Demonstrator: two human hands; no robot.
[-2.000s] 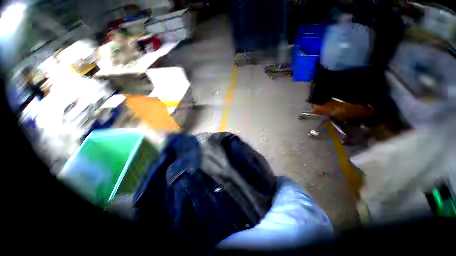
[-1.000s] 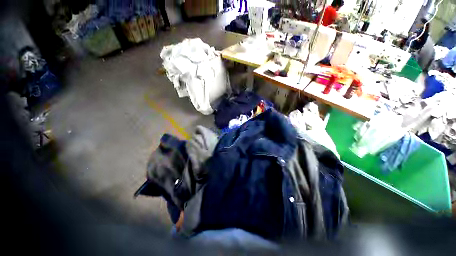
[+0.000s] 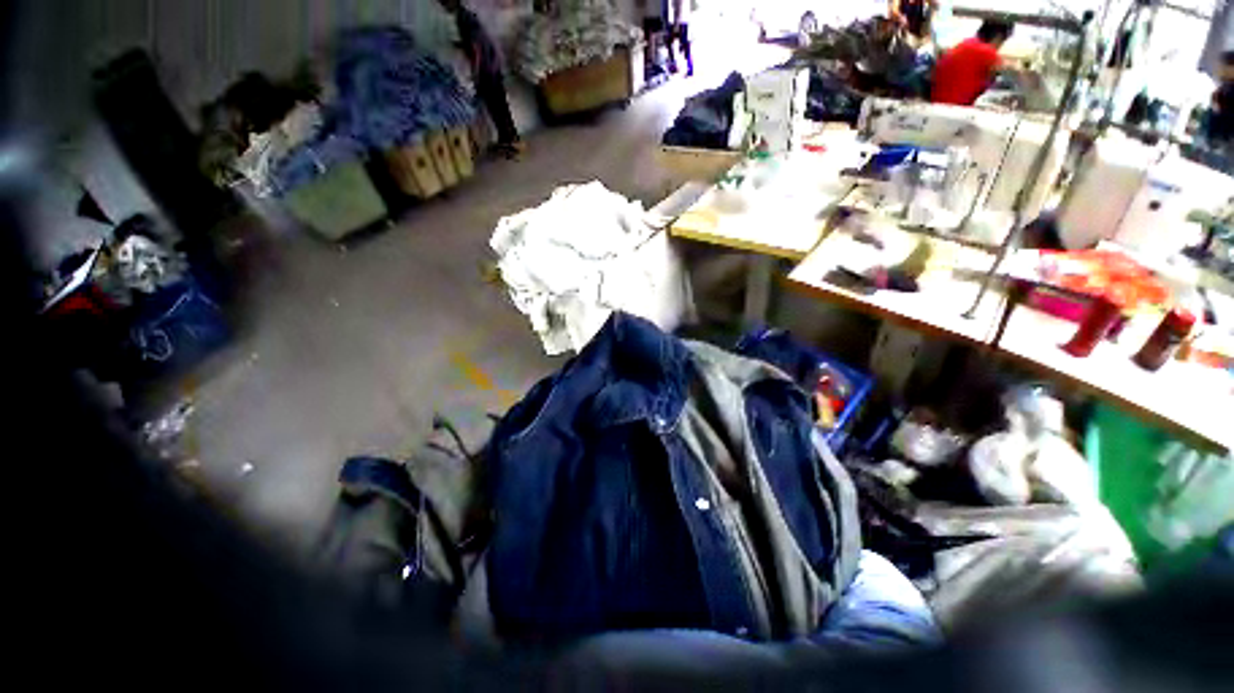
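Observation:
A bulky dark blue denim jacket (image 3: pixel 589 528) with grey parts is bundled in front of my body at the bottom middle. Its collar and front edge face up, and small shiny buttons show along that edge. A grey and dark blue part of the load (image 3: pixel 393 521) hangs out to the left. A light blue sleeve (image 3: pixel 873 609) shows at the jacket's lower right. Neither of my hands can be made out; the garments and the dark picture rim cover that area.
White cloth heap (image 3: pixel 589 264) stands ahead beside sewing tables (image 3: pixel 866 291). A blue crate (image 3: pixel 846 399) and a green bin (image 3: pixel 1123 474) are at right. Loaded trolleys (image 3: pixel 338 196) stand far left, a blue bundle (image 3: pixel 176 325) nearer left. A person in red (image 3: pixel 964 71) sits behind the machines.
The view has swung from an aisle with a green bin at left to the sewing tables. Since one second ago, the green bin has slid to the right edge. The jacket remains against my body.

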